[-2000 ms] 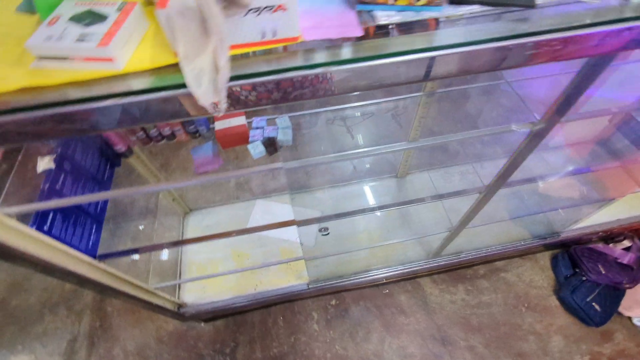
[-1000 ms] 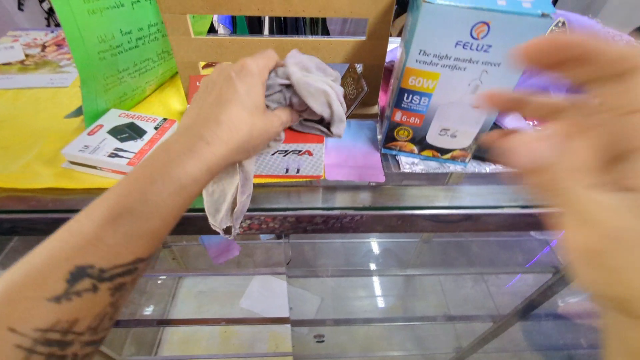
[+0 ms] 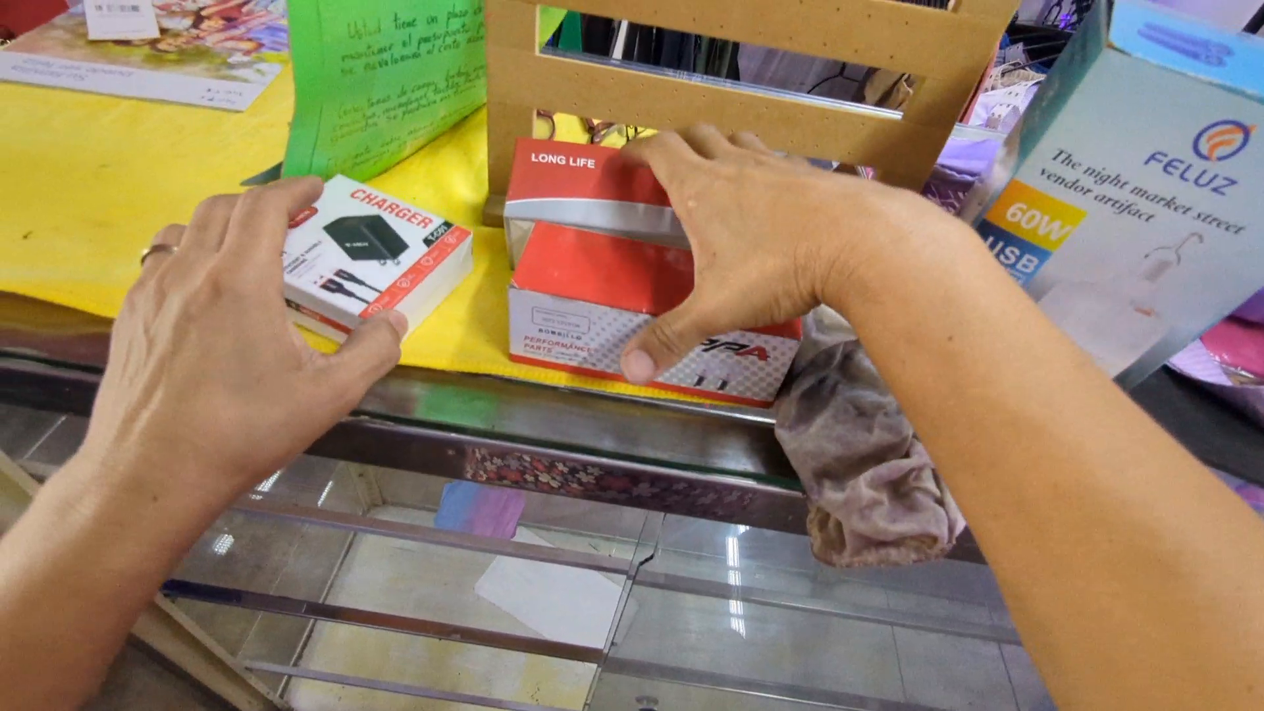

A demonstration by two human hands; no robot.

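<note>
My left hand (image 3: 237, 306) lies against the white-and-red charger box (image 3: 380, 252), its thumb at the near corner and its fingers along the left edge. Fingers and thumb of my right hand (image 3: 721, 237) spread over the red-and-white bulb box (image 3: 592, 296), the thumb on its front face; a second red box (image 3: 558, 183) stands behind it, partly under the fingers. Whether the right hand grips either box is not plain. A crumpled grey cloth (image 3: 869, 444) hangs over the counter's front edge, under my right forearm.
The glass counter (image 3: 612, 454) has a metal edge and glass shelves below. A yellow cloth (image 3: 148, 217) covers its top. Behind stand a green handwritten sheet (image 3: 385, 89) and a slotted brown board (image 3: 711, 89). A tall lamp box (image 3: 1116, 188) is at right, a printed magazine (image 3: 148, 49) at back left.
The grey cloth, held in a hand one second ago, now hangs over the counter edge. One hand is now at the charger box and the other over the red boxes.
</note>
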